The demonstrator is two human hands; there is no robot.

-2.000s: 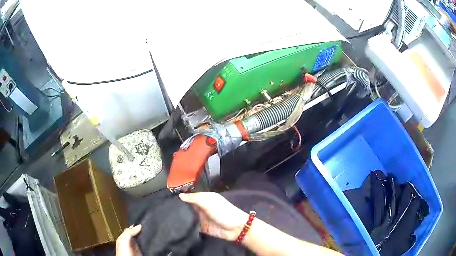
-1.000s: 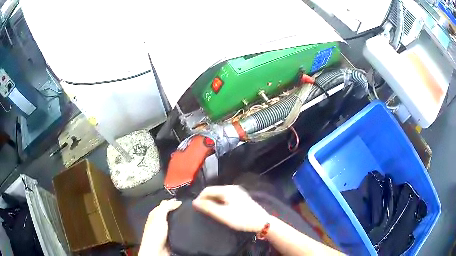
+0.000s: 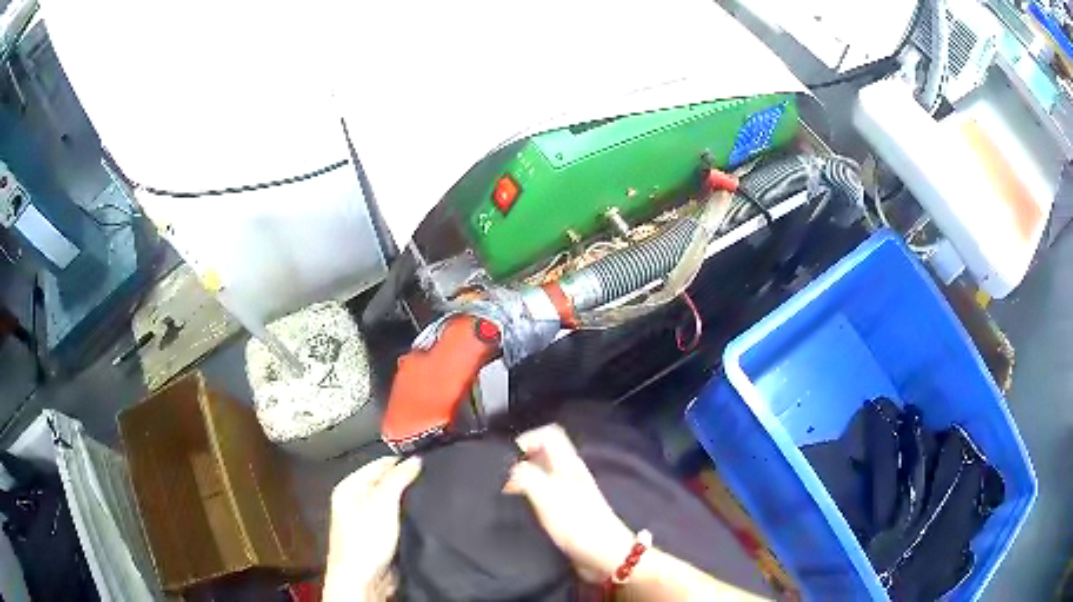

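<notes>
A black fabric pouch (image 3: 471,517) is held at the bottom centre, its upper edge just below the toothed front edge of the red trimmer head (image 3: 426,394). Whether cloth and head touch cannot be told. My left hand (image 3: 362,523) grips the pouch's left side, the thumb at its upper left edge. My right hand (image 3: 565,500) holds the upper right edge between bent fingers and thumb, a red bead bracelet on the wrist. The pouch's lower part is cut off by the picture's edge.
A blue tote (image 3: 771,441) with black pieces stands at right. The green machine housing (image 3: 635,176) and ribbed hose (image 3: 647,261) lie ahead. At left are a speckled block (image 3: 308,374), a brown carton (image 3: 177,494) and a white-walled bin (image 3: 100,500) with black pieces.
The pouch and both hands have moved right from two seconds ago. Since the last earlier frame, my right hand has shifted from across the pouch to its upper right edge, and the cloth looks more spread.
</notes>
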